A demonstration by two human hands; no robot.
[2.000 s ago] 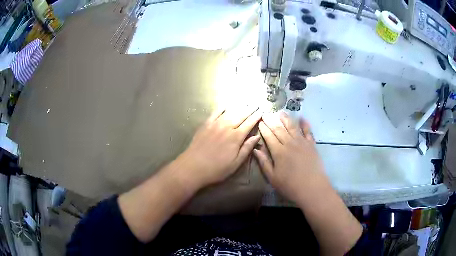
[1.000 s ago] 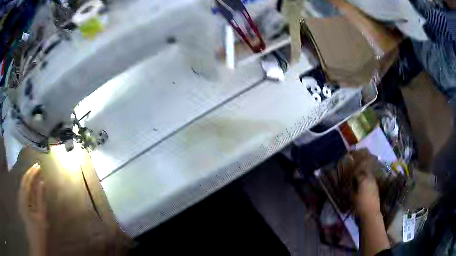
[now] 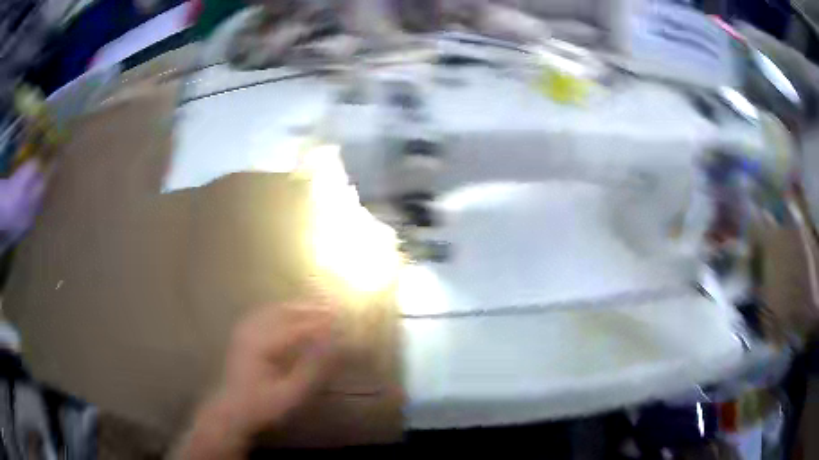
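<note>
The large brown garment panel (image 3: 135,269) lies flat on the white table, its right edge beside the machine's needle area. My left hand (image 3: 283,359) rests on the panel near its front right part, below the glare; it is blurred, so its finger grip cannot be made out. The white sewing machine (image 3: 539,153) stands to the right of the panel. Its foot and needle are lost in blur and lamp glare. My right hand is not in view.
The white table top (image 3: 539,359) extends right of the panel, with a curved front edge. A blurred yellow item (image 3: 563,85) sits on the machine arm. Blurred coloured items lie at the far left and far right.
The view has swung back left from the lower right side, where my right hand was among items beside the table. My right hand has left the picture; my left hand remains on the panel.
</note>
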